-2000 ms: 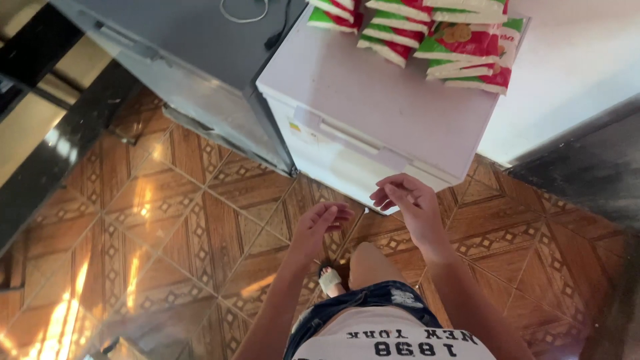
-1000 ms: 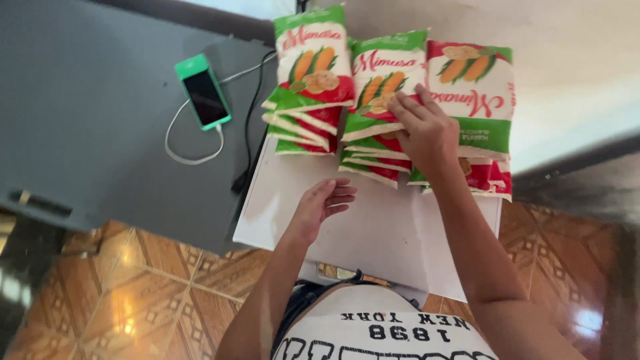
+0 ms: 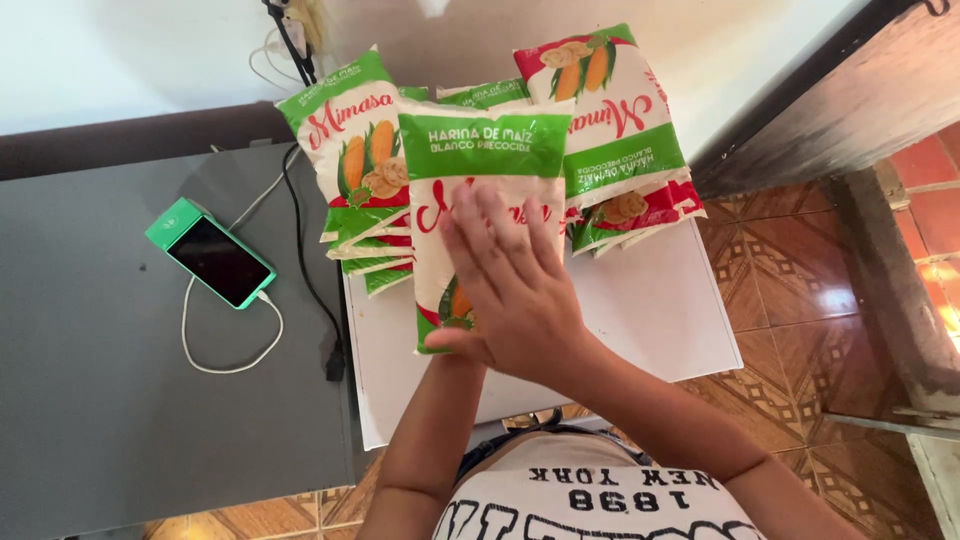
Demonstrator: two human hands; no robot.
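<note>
A green, white and red bag of corn flour (image 3: 487, 161) is raised in front of the middle stack. My right hand (image 3: 514, 285) lies flat over its front, fingers spread slightly and pointing up the bag. My left hand is hidden behind the lower part of this bag; only its wrist and forearm show below, so its grip is out of sight. More corn flour bags are stacked at the left (image 3: 364, 150) and at the right (image 3: 611, 112), the top right one facing the other way round.
The stacks lie on a white chest freezer lid (image 3: 660, 300). On the grey surface (image 3: 90, 375) at left rests a green handheld card terminal (image 3: 217, 255) with a white cable (image 3: 187, 330). A black power cord (image 3: 304, 247) runs along the gap. A wall stands behind.
One second ago my right hand touched the middle stack and my left hand was held low over the lid; now a bag is lifted between them. The view has shifted.
</note>
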